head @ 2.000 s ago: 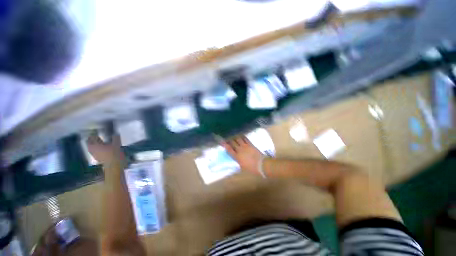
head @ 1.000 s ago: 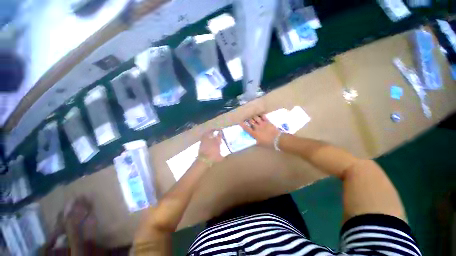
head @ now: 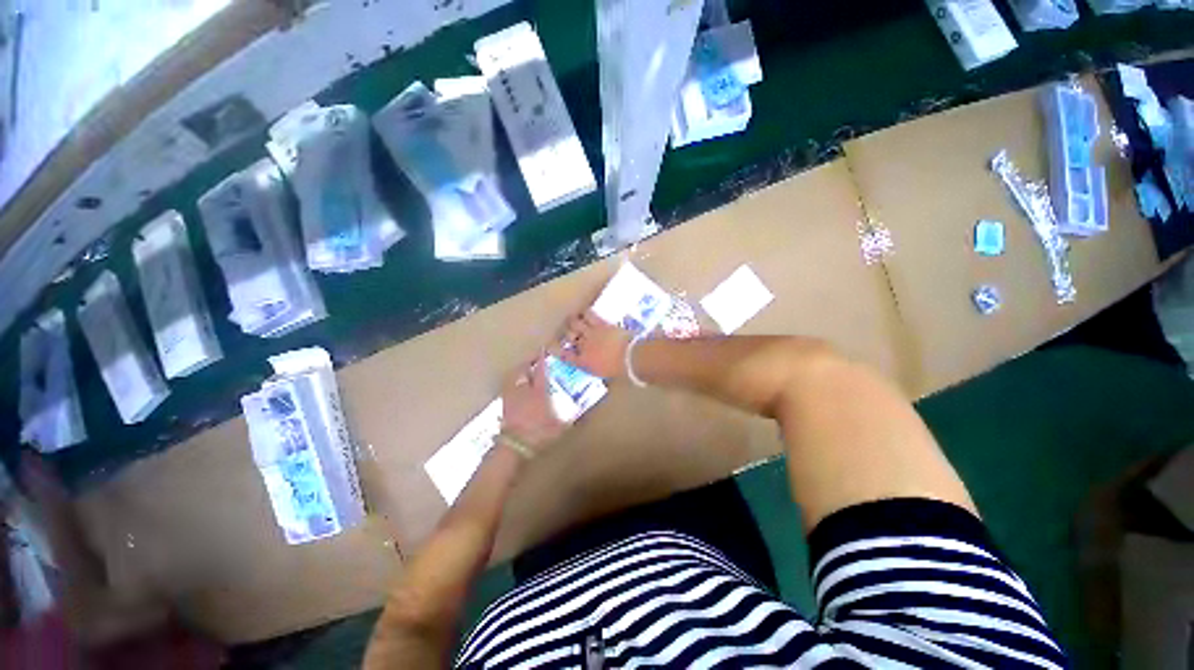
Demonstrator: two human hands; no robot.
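A long white card strip (head: 465,453) with a pale blue piece (head: 568,376) in its middle lies slanted on the cardboard bench edge. My left hand (head: 532,403) grips it just left of the blue piece. My right hand (head: 597,346) grips it near the blue piece's upper right, fingers bent. The fingers of both hands nearly meet and hide part of the strip. A printed end (head: 642,304) shows beyond my right hand. I cannot tell whether a clear tray lies under my fingers.
A stack of filled packs (head: 301,452) lies at left. A white square (head: 737,300), light blue square (head: 989,237), small wrapped piece (head: 985,300), clear strip (head: 1037,223) and compartment tray (head: 1076,160) lie right. Packs line the green conveyor (head: 380,314). A grey support (head: 639,131) stands behind. A blurred person's arm (head: 98,576) is lower left.
My hands have moved closer together over the strip, with my right hand shifted left. The white square now shows separately at right. The view has shifted, and the other person's arm has moved left.
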